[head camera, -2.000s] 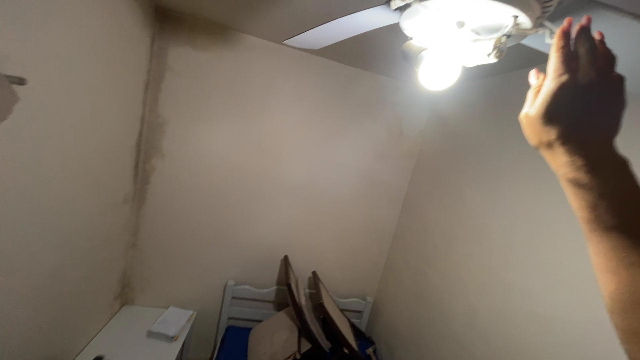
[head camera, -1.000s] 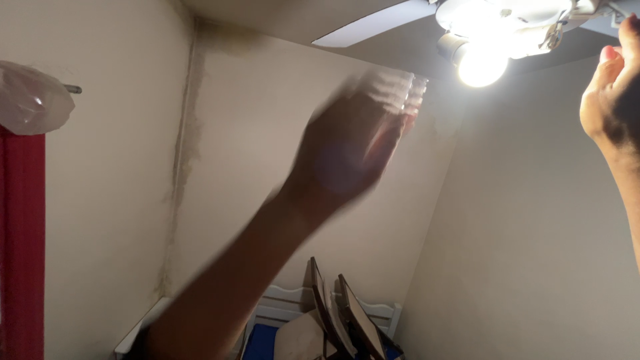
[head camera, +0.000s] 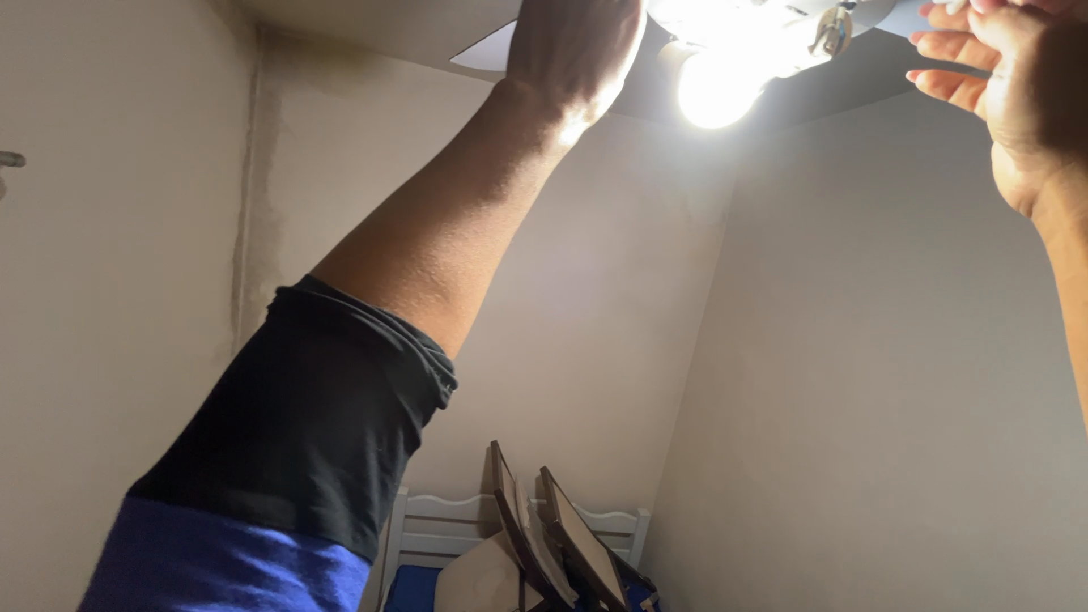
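A ceiling fan with a bright lit bulb (head camera: 718, 89) fills the top centre, and a socket (head camera: 831, 34) shows at the right of its light fixture. My left hand (head camera: 578, 51) is raised just left of the fixture, over a fan blade (head camera: 489, 53); its fingers are cut off by the top edge, so its grip is hidden. On the right, my right hand (head camera: 1003, 76) is up beside the fan with several fingers spread. A small pale thing (head camera: 954, 5) is at its thumb and fingertips at the top edge.
Below stands a white slatted headboard (head camera: 450, 508) with framed panels (head camera: 586, 535) leaning on it, over a blue surface (head camera: 414, 588). The wall corner at left has a dark stain (head camera: 255, 170). A rod end (head camera: 12, 159) sticks out at the far left.
My left arm, absent two seconds ago and blurred in mid-view one second ago, now reaches up beside the fan light. My right hand's fingers, pointing upward two seconds ago, now point left.
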